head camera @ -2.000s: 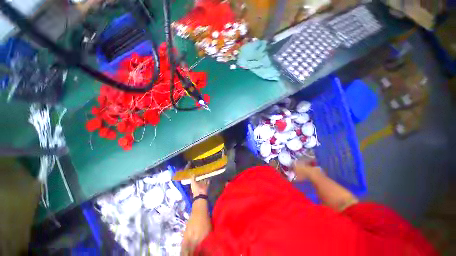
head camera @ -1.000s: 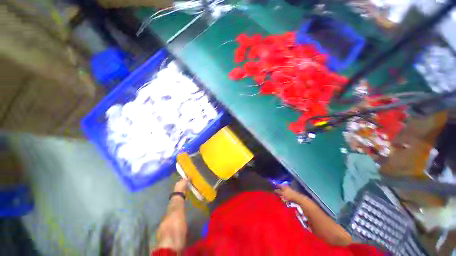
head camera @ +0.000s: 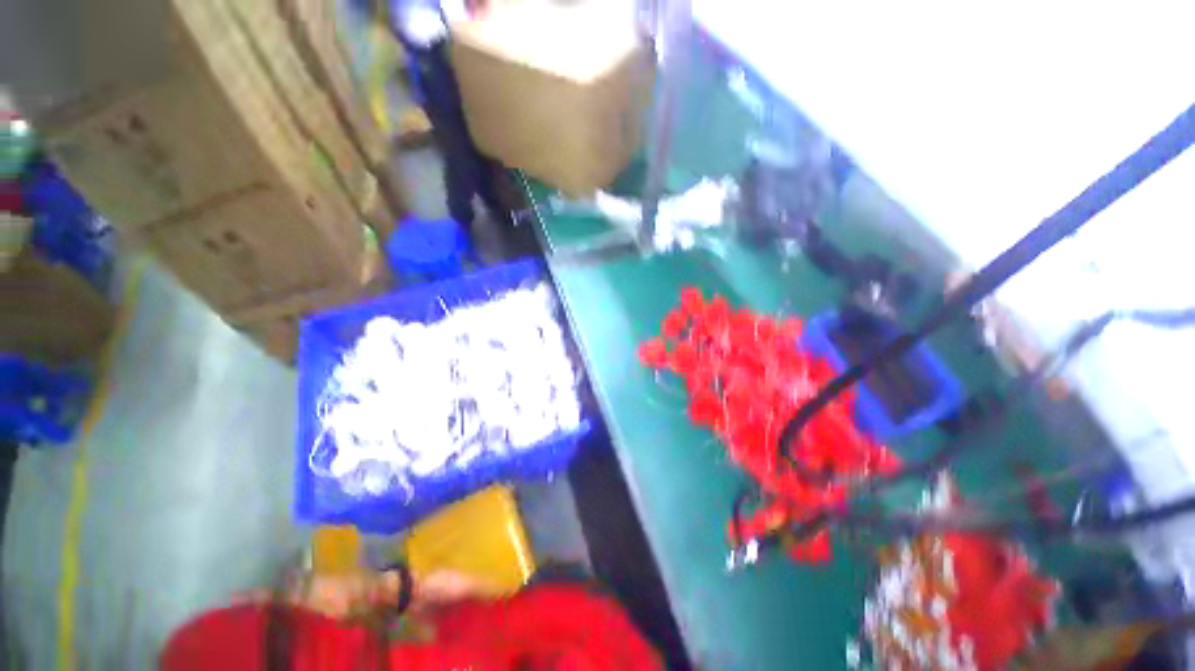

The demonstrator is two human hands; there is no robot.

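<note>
A yellow chair or stool (head camera: 474, 537) stands low in front of me, partly cut off by my red clothing. My left hand (head camera: 452, 585) is blurred at its lower edge, past a dark wristband; whether it grips the chair is unclear. My right hand is not in view. Just beyond the chair, a blue crate (head camera: 309, 426) holds a heap of white housings with cables (head camera: 452, 387).
The green bench (head camera: 629, 439) runs along the right, with heaped red discs (head camera: 747, 380), a small blue bin (head camera: 937, 409), a hanging black screwdriver (head camera: 786, 527) and a carton (head camera: 557, 112). Stacked cartons (head camera: 223, 197) and a blue stool (head camera: 427, 247) stand left of it. A person's dark legs show behind.
The view has swung left along the bench, bringing cartons and the aisle into sight. The crate of white housings now lies straight ahead. My right hand has left the picture; my left is lower and blurred.
</note>
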